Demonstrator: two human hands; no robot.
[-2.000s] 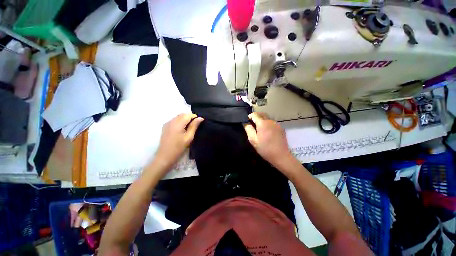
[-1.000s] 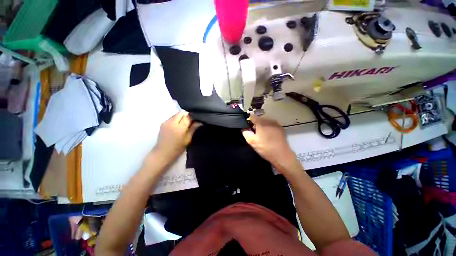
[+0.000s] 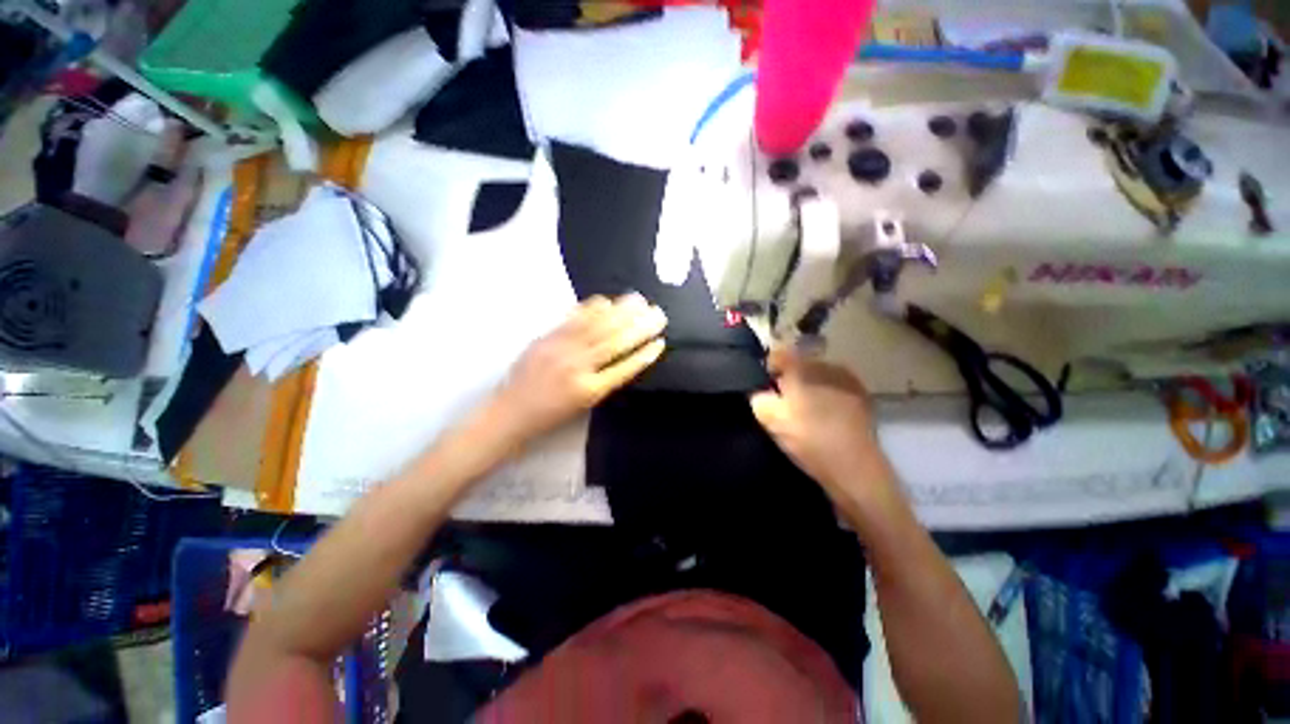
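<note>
A black cut panel (image 3: 613, 226) runs from behind the needle area down over the table's front edge to the wearer's lap, with a fold across it. My left hand (image 3: 594, 357) lies on the panel's left side, fingers together and pressing the fold. My right hand (image 3: 816, 410) pinches the panel's right edge just in front of the presser foot (image 3: 809, 337). Whether the foot is down cannot be told. The sewing machine (image 3: 1047, 340) stands at the right, its lettering blurred.
Black-handled shears (image 3: 1006, 400) lie under the machine arm. A fanned stack of white-faced pieces (image 3: 300, 283) lies left, by an orange-yellow strip (image 3: 294, 446). A green basket (image 3: 219, 54) is back left. A pink holder (image 3: 804, 71) stands on the machine. Blue crates (image 3: 205, 608) sit below the table.
My left hand has moved from the panel's left edge onto its top. My right hand still pinches the right edge. The whole view has shifted, with things appearing further right.
</note>
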